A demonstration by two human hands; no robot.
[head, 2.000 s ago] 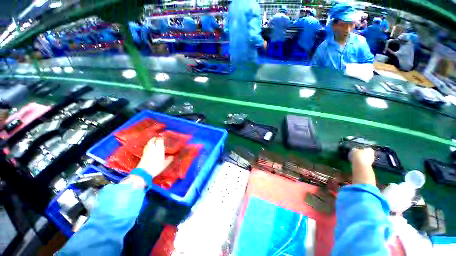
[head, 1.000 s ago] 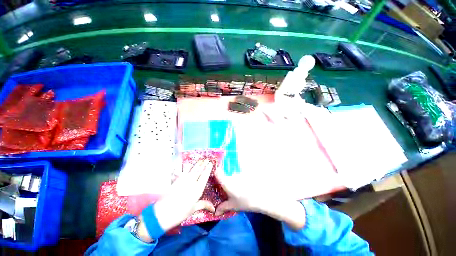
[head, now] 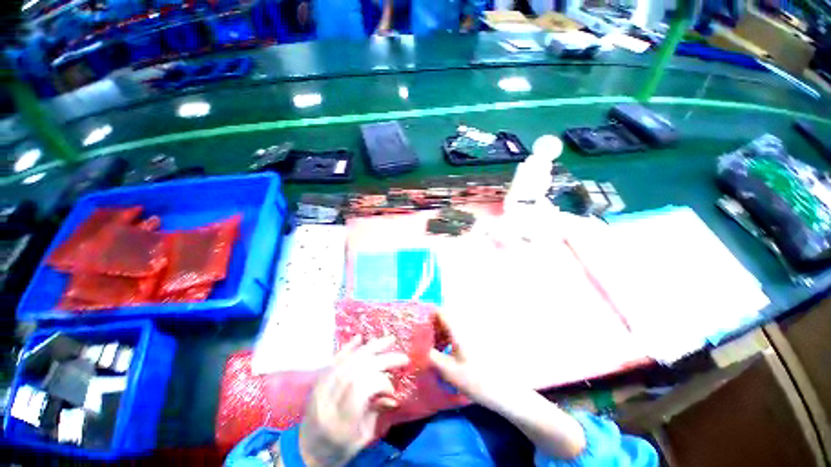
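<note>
A shiny red bubble bag (head: 387, 321) lies at the mat's front edge, close to my body. My left hand (head: 355, 392) is over its lower left part, fingers bent and partly spread; whether they pinch it is unclear. My right hand (head: 460, 369) has its fingertips closed at the bag's right edge, beside a small dark brownish patch that I cannot identify. A blue film (head: 396, 274) lies just behind the bag on the pink mat (head: 369, 230). Another red bubble sheet (head: 251, 401) lies to the left.
A blue bin (head: 273, 246) holds red bags; a smaller bin (head: 155, 388) holds flat pieces. A dotted white sheet (head: 305, 283), white bottle (head: 533, 178), dark part (head: 450, 221) and white sheets (head: 679, 274) surround the work. Black housings (head: 487, 148) stand behind; a clear bag (head: 779, 205) is far right.
My left hand was in the blue bin, then both hands came together on a red bag before me. Now my hands are farther apart on it, and the left fingers have bent.
</note>
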